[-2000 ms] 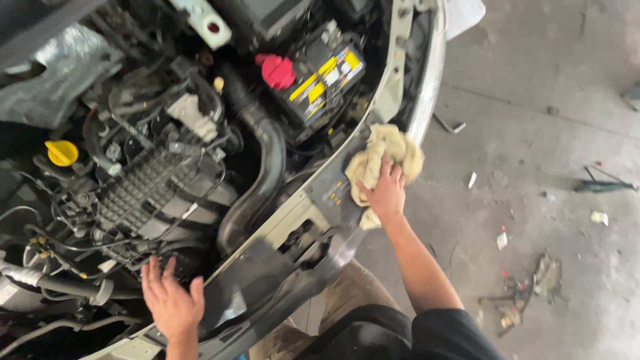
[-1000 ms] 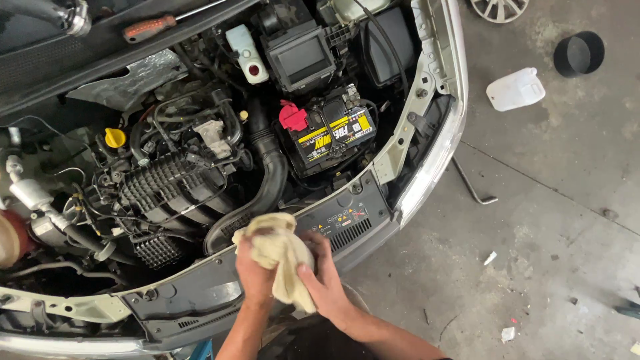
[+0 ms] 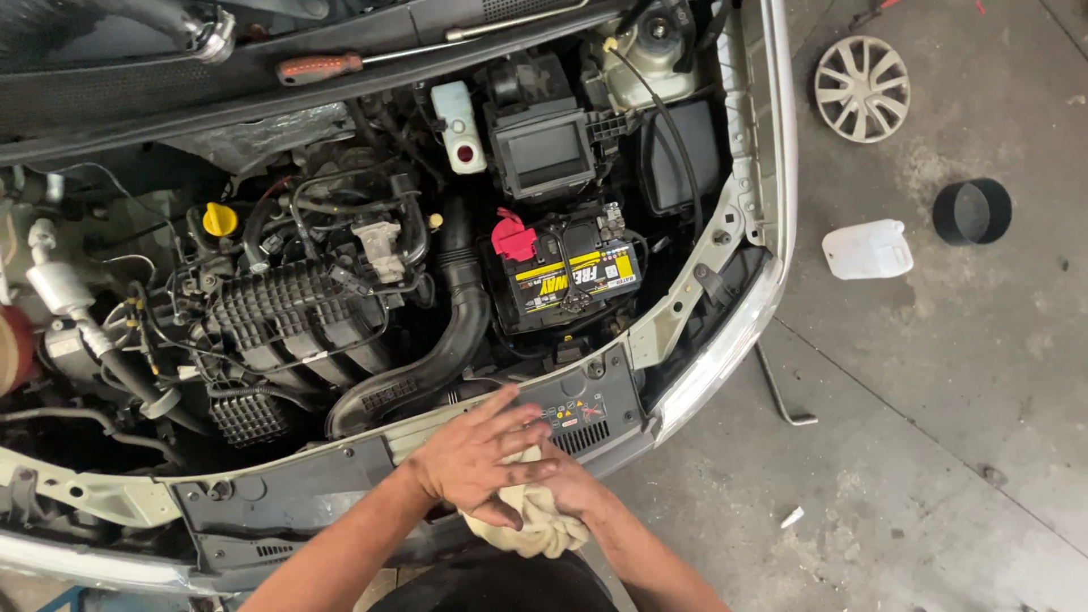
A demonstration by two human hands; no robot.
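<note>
A crumpled cream cloth [image 3: 534, 520] hangs between my two hands, over the front edge of an open engine bay. My left hand [image 3: 484, 455] lies over the cloth with its fingers spread, back side up. Beneath and to the right, my right hand [image 3: 568, 480] holds the cloth; its fingers are mostly hidden behind the left hand and the fabric. Just beyond the hands is the black plastic front panel [image 3: 610, 389] with a warning label and a vent. Farther in sit the car battery [image 3: 565, 280] with its red terminal cover and the ribbed black air hose [image 3: 463, 331].
A screwdriver with a red handle [image 3: 319, 68] lies along the windscreen cowl. The engine's plastic manifold [image 3: 289, 319] has a yellow oil cap [image 3: 219, 219] behind it. On the concrete floor are a wheel cover [image 3: 862, 89], a black round container [image 3: 972, 212], a white jug [image 3: 867, 249] and a bent metal bar [image 3: 780, 391].
Two seconds ago my right hand pressed the cloth on the front panel while my left was apart over the engine bay's edge. Both hands have since come together at the cloth.
</note>
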